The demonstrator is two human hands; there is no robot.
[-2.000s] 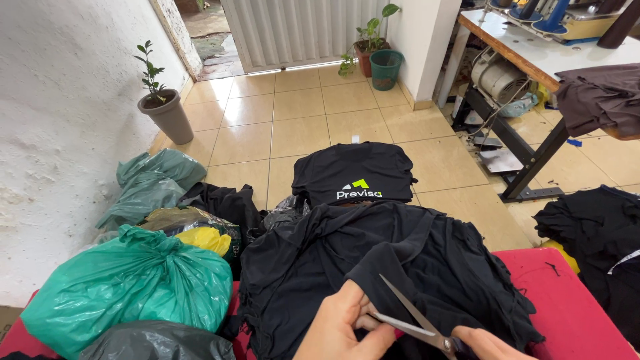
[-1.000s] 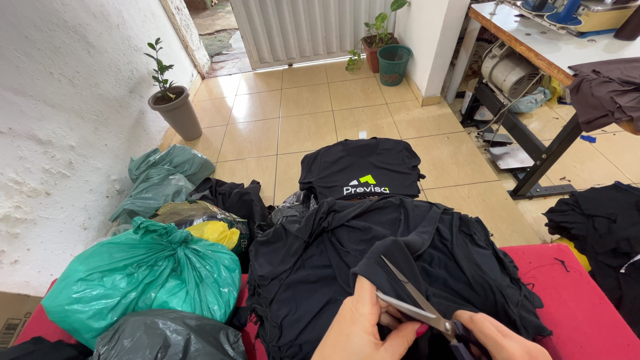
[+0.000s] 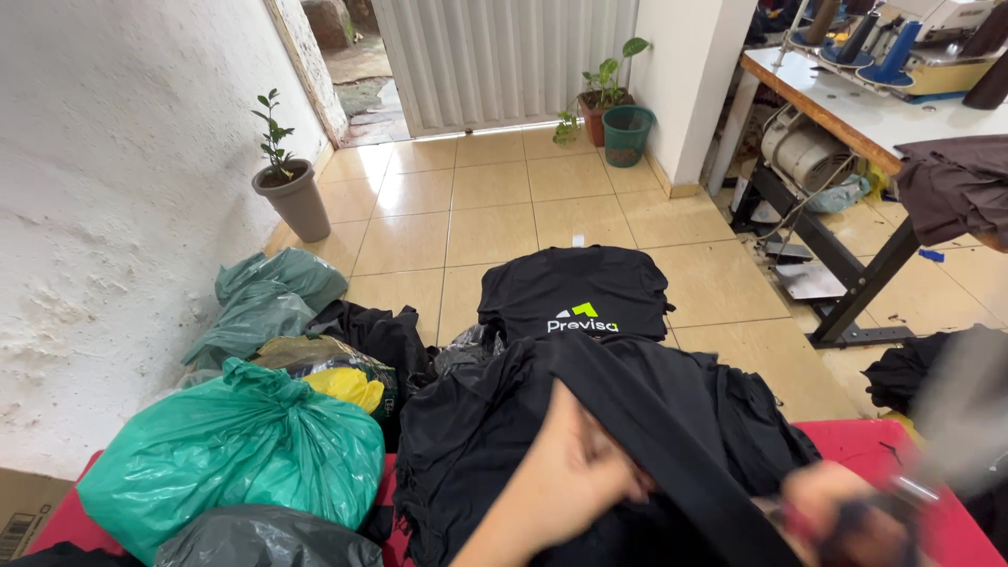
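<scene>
Black fabric garments [image 3: 472, 441] lie heaped on a red cloth-covered surface [image 3: 858, 441] in front of me. My left hand [image 3: 563, 472] grips a folded edge of the black fabric and lifts it as a taut band running down to the right. At the lower right my right hand [image 3: 843, 512], blurred by motion, is closed around the dark handles of scissors [image 3: 913, 488]. Their blades are a pale blur pointing up and right, apart from the cloth. Whether my right fingers also touch the fabric is unclear. A folded black T-shirt with a printed logo [image 3: 575, 291] lies just beyond the heap.
At the left sit a green plastic bag [image 3: 244, 449], a dark grey bag [image 3: 268, 539] and a greyish-green bag [image 3: 268, 299]. Potted plants [image 3: 295, 197] stand on the tiled floor. A sewing machine table [image 3: 835, 83] with thread cones is at the upper right; more black cloth lies below it.
The scissors were against the fabric near my left hand; they have swung away to the right with my right hand. The fabric in my left hand is now stretched into a long band.
</scene>
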